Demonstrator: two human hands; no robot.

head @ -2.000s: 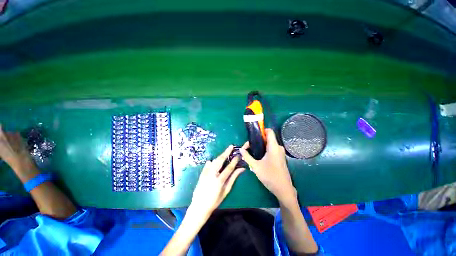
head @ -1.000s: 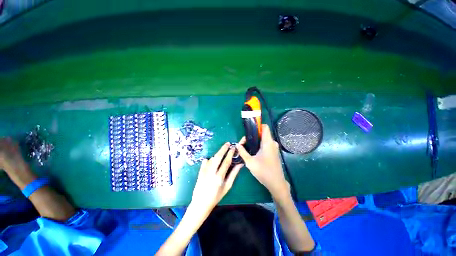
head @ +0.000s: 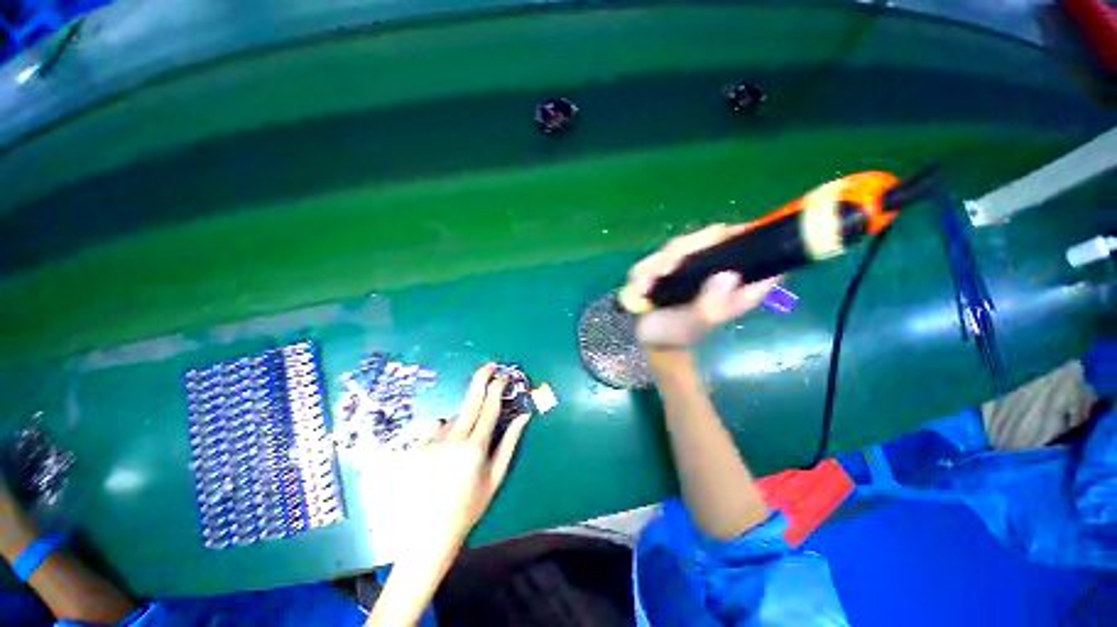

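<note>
My left hand holds a small round black unit between thumb and fingers, low at the bench; a small yellow-white piece shows at its right side. My right hand is closed around the orange and black electric screwdriver, which lies nearly level, its corded end up to the right and its tip end over the round screw dish. The hand covers part of the dish, and the tip is blurred.
The blue-and-white panel and a silver parts pile lie left. Two black units sit on the belt. A purple piece, a dark wire bundle and a red tray are right. Another person's arm is far left.
My right hand has moved right, away from the unit to the dish, and the screwdriver has swung from upright to nearly level. The view has turned right. My left hand still holds the unit.
</note>
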